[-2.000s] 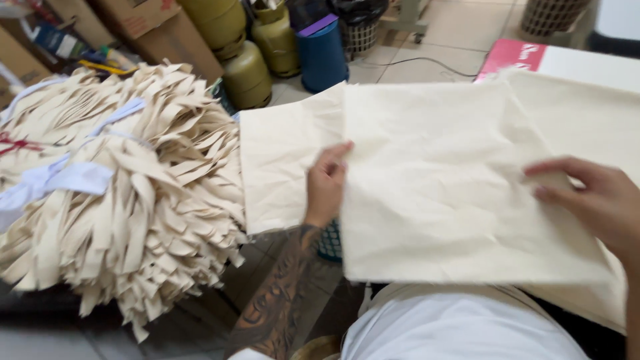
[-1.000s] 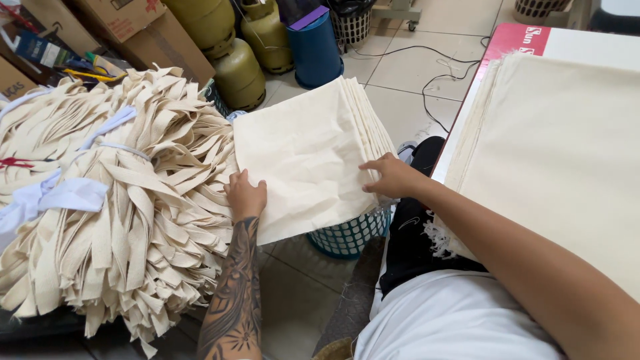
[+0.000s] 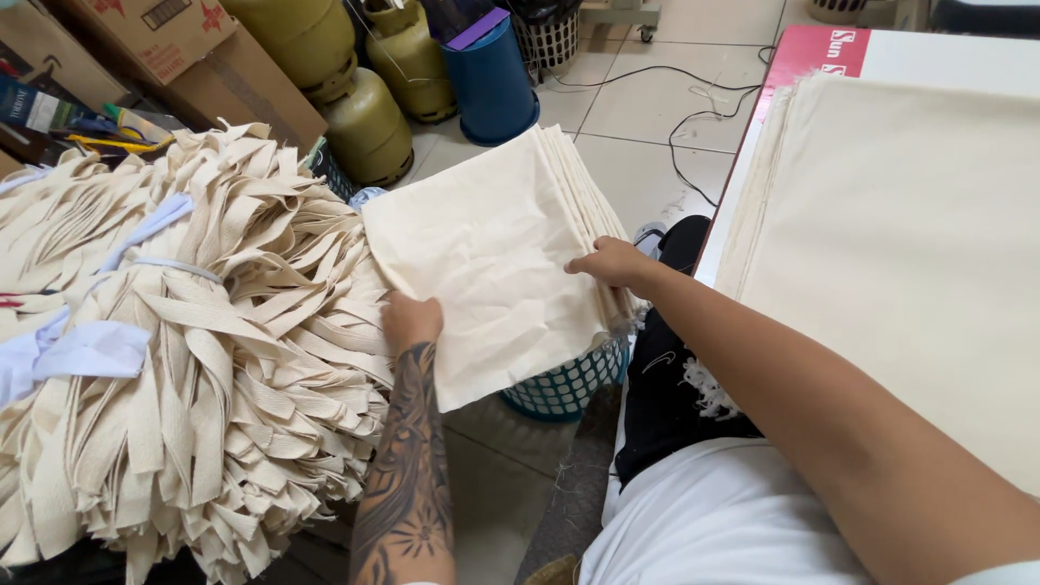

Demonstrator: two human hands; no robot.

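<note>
A stack of cream cloth panels [image 3: 496,260] lies over a teal plastic basket [image 3: 573,382], its top panel slightly creased. My left hand [image 3: 413,321] grips the near left edge of the top panel, fingers partly hidden. My right hand [image 3: 613,264] rests at the right edge of the stack, thumb and fingers on the cloth; whether it pinches a layer is unclear. To the left lies a big heap of cream fabric strips [image 3: 268,325], tied in bundles with pale cloth bands [image 3: 93,349]. A second stack of larger cream cloth [image 3: 886,244] lies on the white table at the right.
The red and white table [image 3: 959,61] has its edge beside my right arm. Behind the basket stand olive gas cylinders [image 3: 366,130], a blue bin [image 3: 491,81] and cardboard boxes [image 3: 252,81]. A black cable [image 3: 674,130] crosses the tiled floor.
Two seconds ago both hands held a cloth panel before my lap; it then came to lie on the stack over the basket. Since one second ago, the hands have shifted only a little.
</note>
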